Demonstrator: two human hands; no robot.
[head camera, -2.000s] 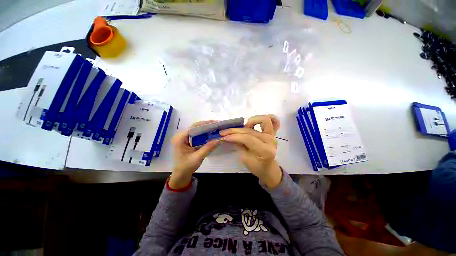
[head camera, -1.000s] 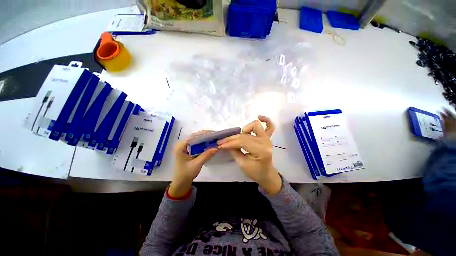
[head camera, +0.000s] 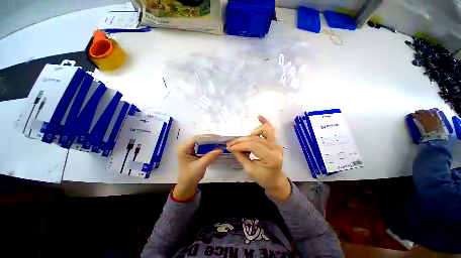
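Observation:
A retail cable box (head camera: 211, 145) is held near the table's front edge, with a blue end and a pale flap facing up towards me. My left hand (head camera: 193, 164) grips its left side, thumb on the blue end. My right hand (head camera: 260, 156) has its thumb and index fingertips at the flap on the box's right part, other fingers raised. The box's lower faces are mostly hidden by the hands. Finished boxes (head camera: 43, 101) lean in an overlapping row at the left, with several more boxes (head camera: 135, 143) in front. Waiting boxes (head camera: 333, 141) overlap at the right, text side up.
Clear plastic pieces (head camera: 217, 85) lie mid-table. An orange-yellow tape roll or cup (head camera: 106, 54) is left rear. A blue bin (head camera: 248, 19) and printed bag (head camera: 182, 15) stand at the back. Black cables (head camera: 437, 70) lie far right. A coworker's hand (head camera: 429, 123) covers a blue piece.
The held box is more level and its flap sits lower over the blue end. The coworker's hand has come in from the right onto the blue piece. The view has shifted slightly.

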